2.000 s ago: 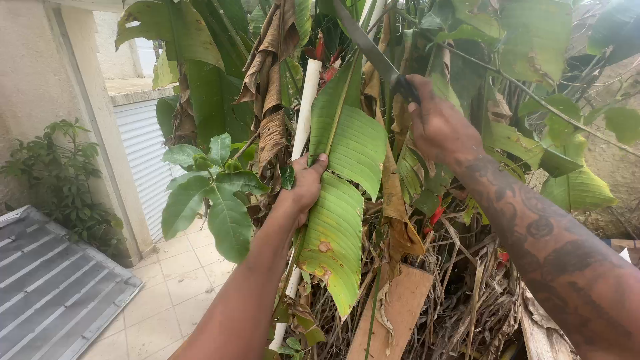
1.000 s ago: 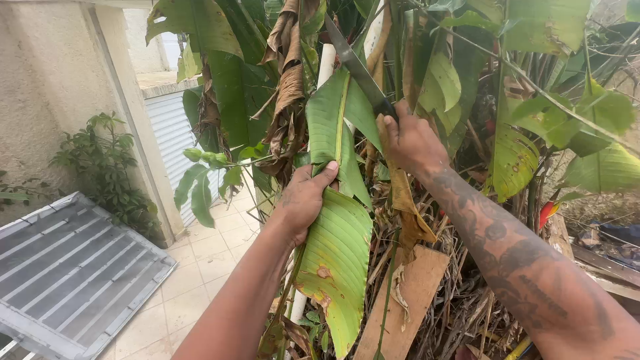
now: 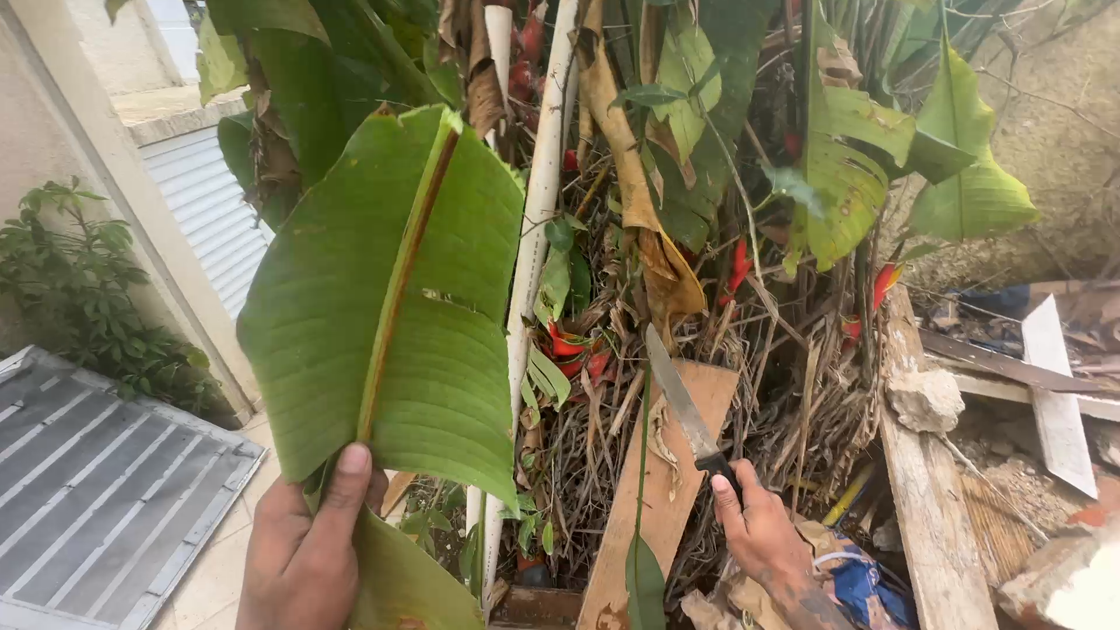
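Note:
My left hand [image 3: 319, 534] grips a broad green leaf [image 3: 341, 289] by its midrib, thumb in front. The leaf stands upright above the hand, its top edge cut across, and more leaf hangs below. My right hand [image 3: 757, 534], lower right, holds a knife [image 3: 681, 398] by its black handle, the blade pointing up and left, apart from the leaf. Behind the knife leans a brown board [image 3: 669, 472]. White pipes [image 3: 541, 210] stand just right of the held leaf, among heliconia plants with red flowers [image 3: 739, 267] and dry stalks.
A metal-framed panel [image 3: 114, 490] lies at the lower left on pale tiles, near a leafy shrub [image 3: 96, 297] and a wall. At the right are a long wooden plank [image 3: 932, 516], a rubble chunk [image 3: 925, 400], white boards and debris. A yellowed leaf [image 3: 844, 166] hangs at the upper right.
The leaf has come away from the plant in my left hand, its cut end now showing. My right hand has lowered the knife from the upper stems to in front of the brown board.

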